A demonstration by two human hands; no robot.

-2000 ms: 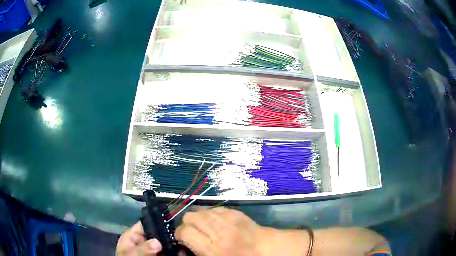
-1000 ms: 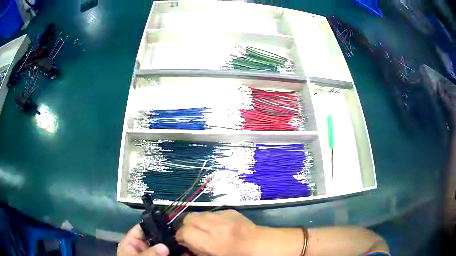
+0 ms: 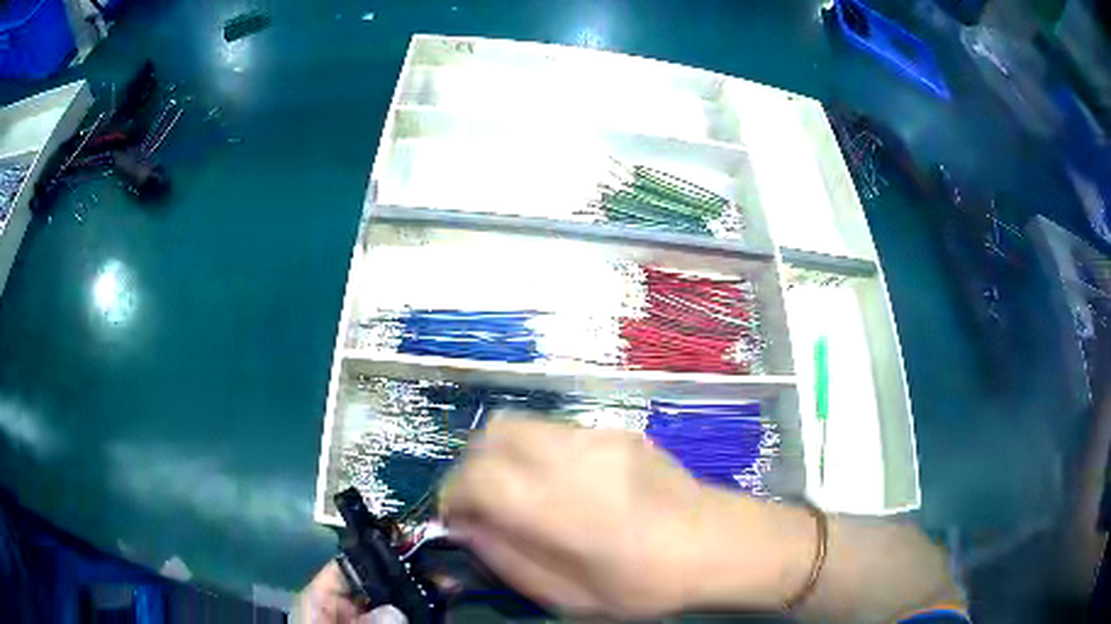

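My left hand (image 3: 327,600), cut off by the bottom edge, holds a long black connector housing (image 3: 380,558) in front of the tray's front left corner. Several wires stick out of the housing towards the tray. My right hand (image 3: 573,512) is blurred, over the tray's front wall and front compartments. Its fingertips are close to the wires at the housing; whether they grip one cannot be told. It partly covers the black wires (image 3: 408,475) and the violet wires (image 3: 713,439).
The divided off-white tray (image 3: 585,369) also holds blue wires (image 3: 469,335), red wires (image 3: 692,319), green wires (image 3: 664,201) and a green-handled tool (image 3: 821,380). Wired connectors (image 3: 144,177) lie at the left beside another tray (image 3: 49,120). A blue bin (image 3: 895,46) is at the rear right.
My right hand has moved up from beside the housing to over the front compartments, now hiding part of them. The tray appears lower in the view. My left hand still holds the housing.
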